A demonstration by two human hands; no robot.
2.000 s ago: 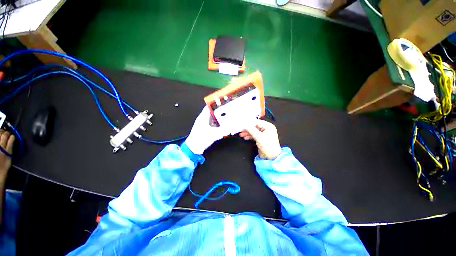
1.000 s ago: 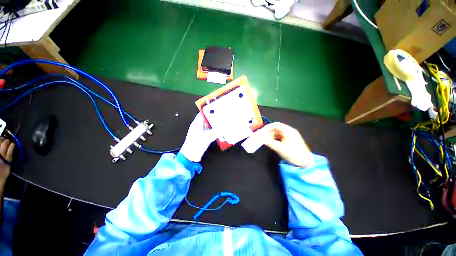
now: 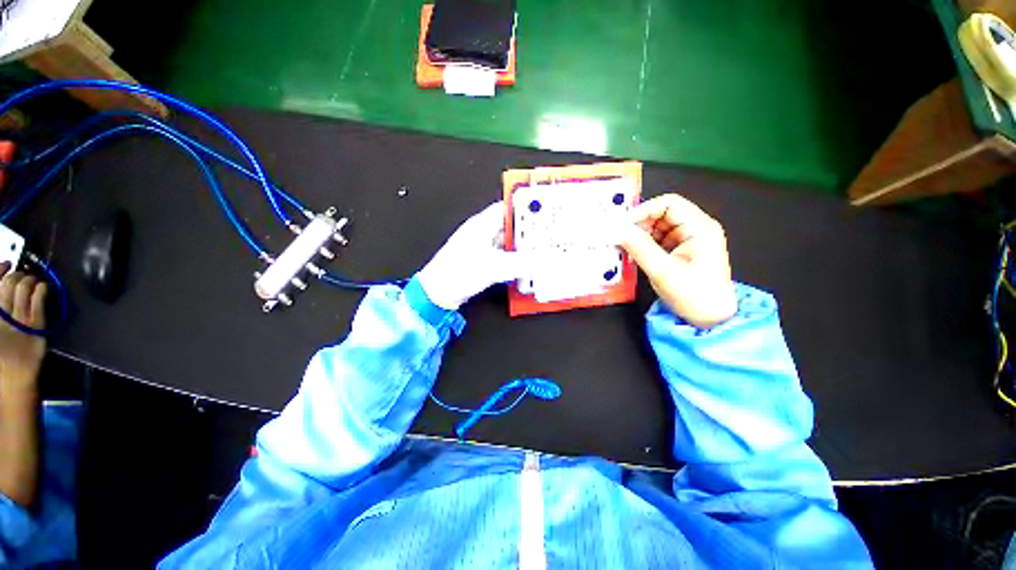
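Note:
A square electronic unit with a white face and dark corner holes lies on an orange-red pad, held above the black mat. My left hand, in a white glove, grips the pad and unit at their left edge. My right hand, bare, is at the unit's right edge with thumb and fingertips together on it; whether a card is between them cannot be told. A white strip shows along the unit's lower edge. A black square unit sits on another orange pad on the green surface, a white card sticking out below it.
A metal manifold with blue tubes lies on the left of the black mat. A black mouse and another person's hand are far left. A coiled blue cord lies near my body. A tape roll is upper right.
The unit and pad have turned from tilted to nearly square-on. My right hand has moved from below the unit, where it held a white card, up to its right edge. The view has shifted.

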